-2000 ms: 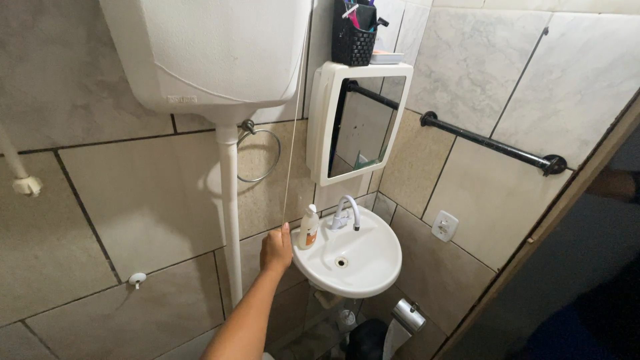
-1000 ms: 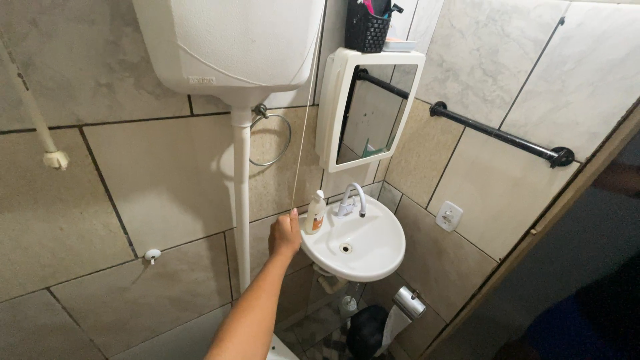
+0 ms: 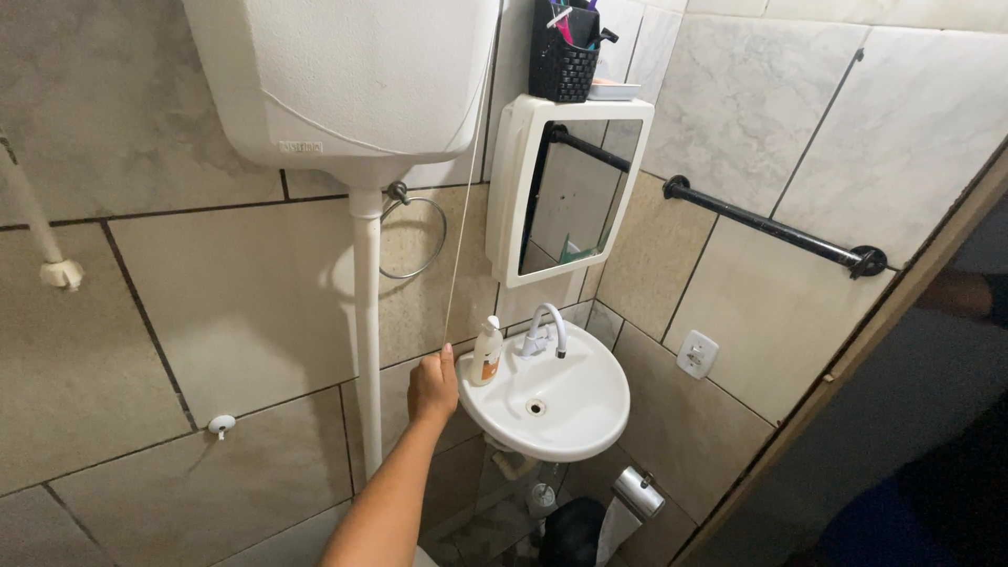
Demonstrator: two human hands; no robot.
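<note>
Closed around the lower end of a thin cord, my left hand is at the left edge of a white washbasin. The cord runs up, taut, along the right side of a white plastic toilet cistern on the wall. Just right of the hand, a pump bottle with an orange label stands on the basin rim, beside a white gooseneck faucet. A white flush pipe drops from the cistern, left of the hand. My right hand is out of view.
A mirror cabinet carries a black woven-pattern holder. Right of it are a black grab bar and a wall outlet. A metal towel ring hangs behind the cord. Below the basin is a toilet paper holder.
</note>
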